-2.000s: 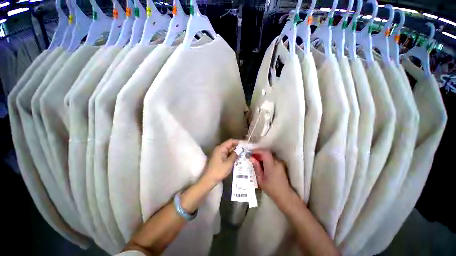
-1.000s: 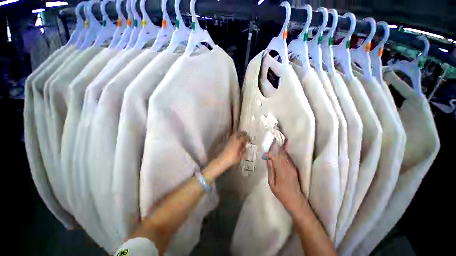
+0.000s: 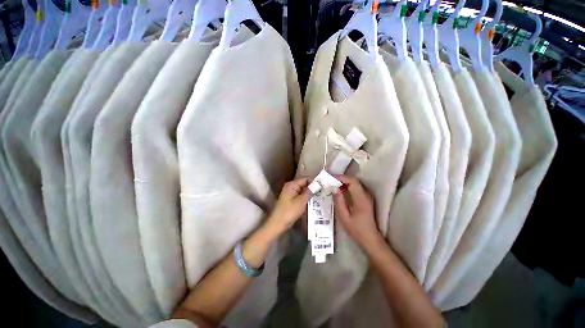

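Observation:
A cream jacket [image 3: 378, 128] hangs on a white hanger [image 3: 367, 24], its dark neck label [image 3: 351, 73] showing. A cream bow trim [image 3: 347, 148] sits at its front. A thin string runs down from beside the bow to white hang tags [image 3: 321, 224] with black print and barcodes. My left hand [image 3: 292, 204] pinches the left side of a small white card [image 3: 325, 183] at the top of the tags. My right hand [image 3: 354, 206] pinches its right side; a small red spot shows at these fingertips.
Several cream jackets hang close together on the left [image 3: 157, 115] and on the right [image 3: 471, 134], on white hangers with orange, green and yellow size markers. Dark garments [image 3: 551, 192] show at the far right. Grey floor shows at the lower right.
Since a second ago, my right hand has moved from the bow area down and left to the card at the tags. My left hand is also at the card. The bow is now fully visible.

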